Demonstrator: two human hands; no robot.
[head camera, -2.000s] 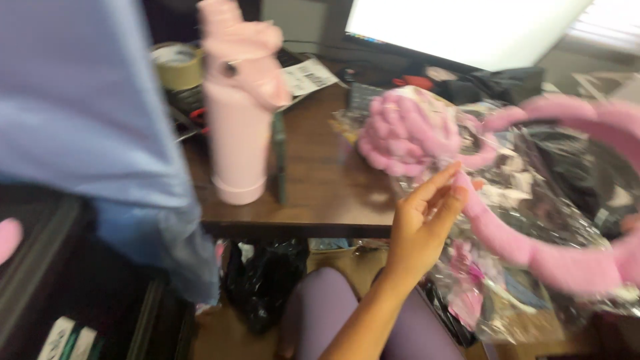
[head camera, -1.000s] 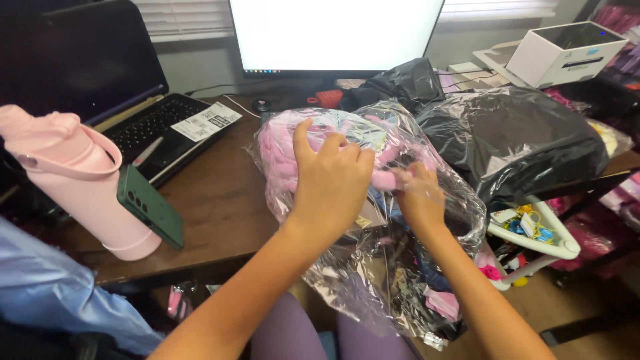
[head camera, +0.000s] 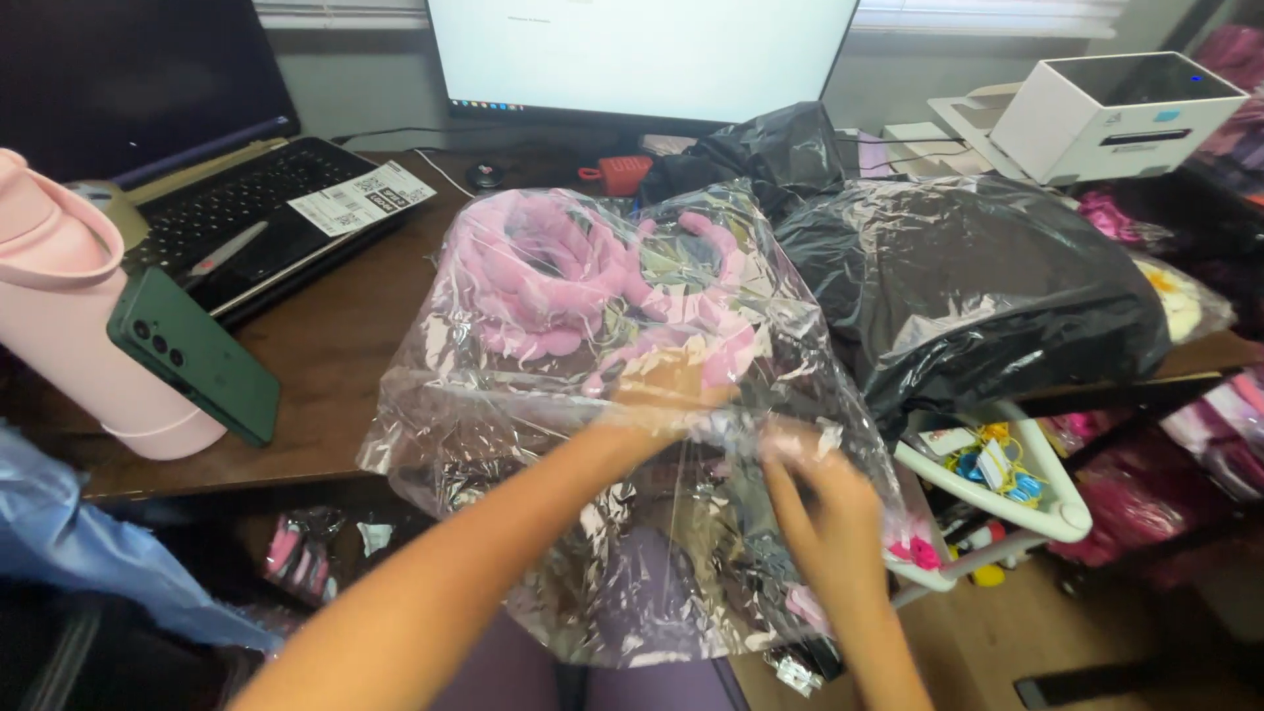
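A large clear plastic bag (head camera: 464, 415) lies over the desk's front edge and hangs above my lap. Inside it are a bundle of pink plush headbands (head camera: 538, 272) and, to its right, a pink plush band with a gap (head camera: 696, 262). My left hand (head camera: 667, 380) is inside the bag, seen through the film, against another pink plush piece (head camera: 731, 346); its fingers are partly hidden. At the bag's opening, my right hand (head camera: 825, 484) pinches the film; its fingertips are blurred.
A pink bottle (head camera: 89, 336) and a green phone (head camera: 193, 355) stand at the left beside a laptop (head camera: 227, 197). Black plastic bags (head camera: 987, 286) lie at the right, by a white box-shaped device (head camera: 1116, 118). Below is a white-rimmed cart (head camera: 987, 504).
My left hand has gone from on top of the pink headbands into the clear bag. My right hand has moved down and nearer. The bag is spread wider towards me.
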